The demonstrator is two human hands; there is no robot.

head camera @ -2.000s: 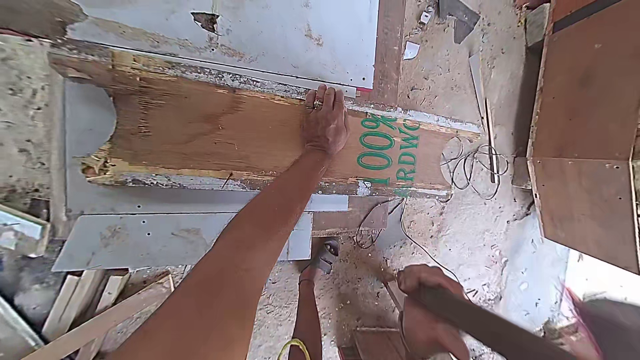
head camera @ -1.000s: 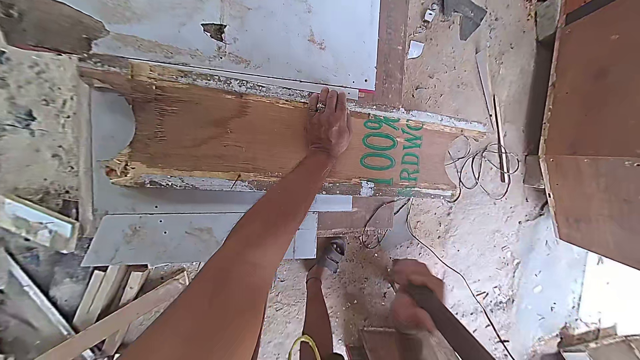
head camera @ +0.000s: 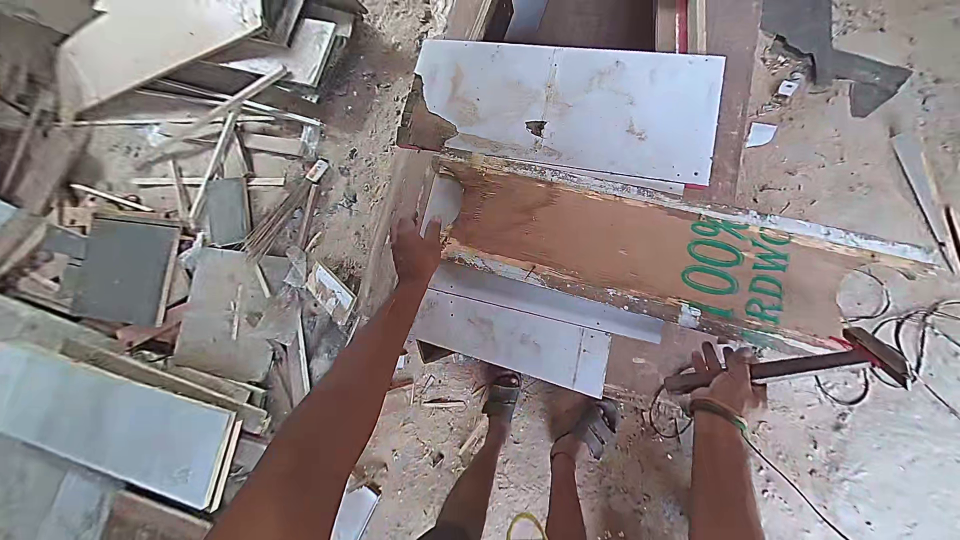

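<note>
A long plywood panel with chipped pale edges and green lettering lies over grey-white boards. My left hand is at its left end, fingers spread by the curved cut-out; whether it grips the edge, I cannot tell. At the panel's near right edge is my right hand, with a hammer in it. The hammer's handle lies across the palm, some fingers look extended, and its head points right, by the panel's right end. Below the panel are a whitish board and my sandalled feet.
Beyond the panel lies a stained white board with a hole. Scrap wood and broken boards are heaped on the left. A thin cable coils on the dusty floor at the right, near a narrow strip.
My left hand has moved from the panel's middle to its left end. My right hand, blurred below the panel before, is now at its near right edge with the hammer. The view has shifted left.
</note>
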